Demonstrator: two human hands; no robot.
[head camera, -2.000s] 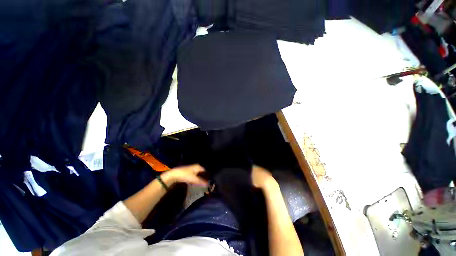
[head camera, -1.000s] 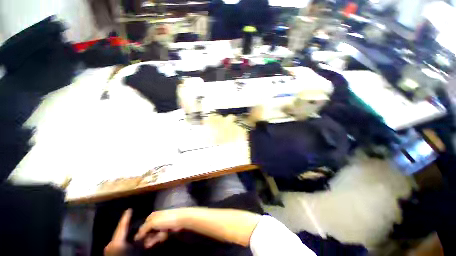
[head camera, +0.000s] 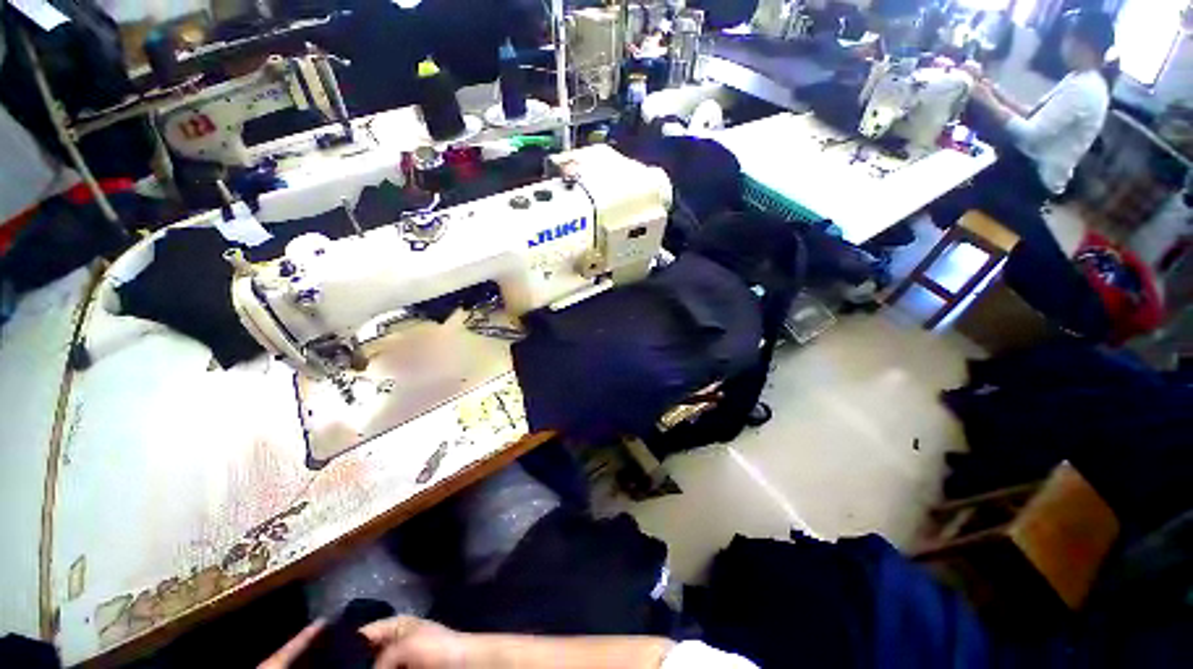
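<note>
At the bottom edge, my right hand (head camera: 408, 643) has its fingers curled on a piece of dark cloth (head camera: 348, 636) over my lap. My left hand (head camera: 293, 646) is mostly cut off by the picture's edge; only a finger or so shows at the left side of this cloth, and its grip cannot be told. The white industrial sewing machine (head camera: 445, 248) with blue JUKI lettering stands in front of me on the white table. Its needle area (head camera: 343, 379) is at the left end, with no cloth seen under it.
The worn table edge (head camera: 314, 555) lies between my hands and the machine. A dark garment heap (head camera: 641, 333) hangs at the machine's right. Dark cloth (head camera: 190, 294) lies behind its head. Wooden stools (head camera: 955, 268) and a seated person (head camera: 1062, 124) are to the right.
The view has swung right and up from the lap and cut panels to the machine and room. My hands have stayed low, near the bottom edge, and my left hand is now mostly cut off.
</note>
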